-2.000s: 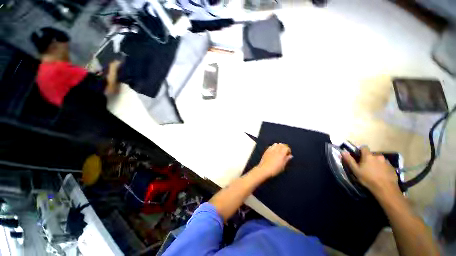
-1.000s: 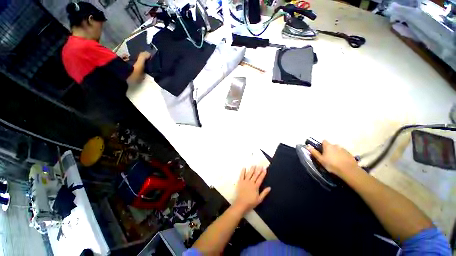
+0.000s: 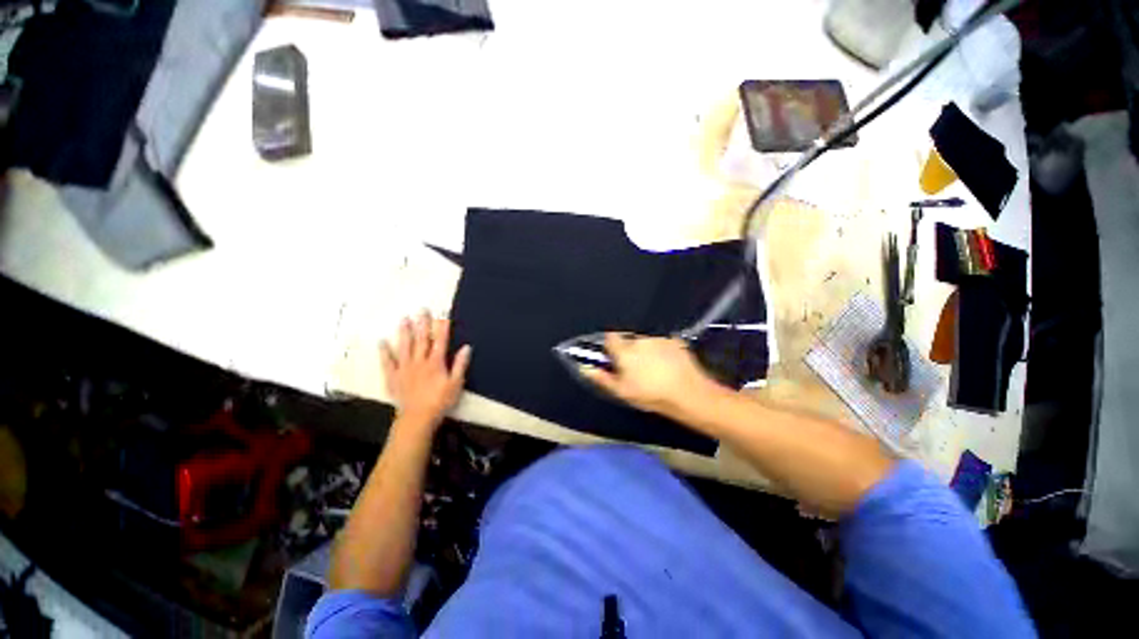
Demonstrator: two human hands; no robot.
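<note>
A black garment panel (image 3: 537, 275) lies flat on the white-covered table in front of me, with a white line near its right end. My right hand (image 3: 643, 370) is closed on the steam iron (image 3: 580, 355), which is on the panel with its pointed tip to the left. The hand hides most of the iron. My left hand (image 3: 426, 366) lies flat on the table at the panel's left edge, fingers spread, holding nothing. A small pointed black piece (image 3: 443, 255) shows at the panel's upper left edge.
Iron rest (image 3: 797, 115) at upper right, with the hose (image 3: 777, 187) passing it. Shears (image 3: 889, 331) on a mesh pad (image 3: 849, 362) at right. Black cloth pieces (image 3: 984, 343) beyond. Metal block (image 3: 281, 102) upper left, grey cloth (image 3: 131, 219) left of it.
The view has swung right and down. The iron has moved from the panel's upper part towards its near edge. My left hand remains flat by the left edge. The shears have come into view.
</note>
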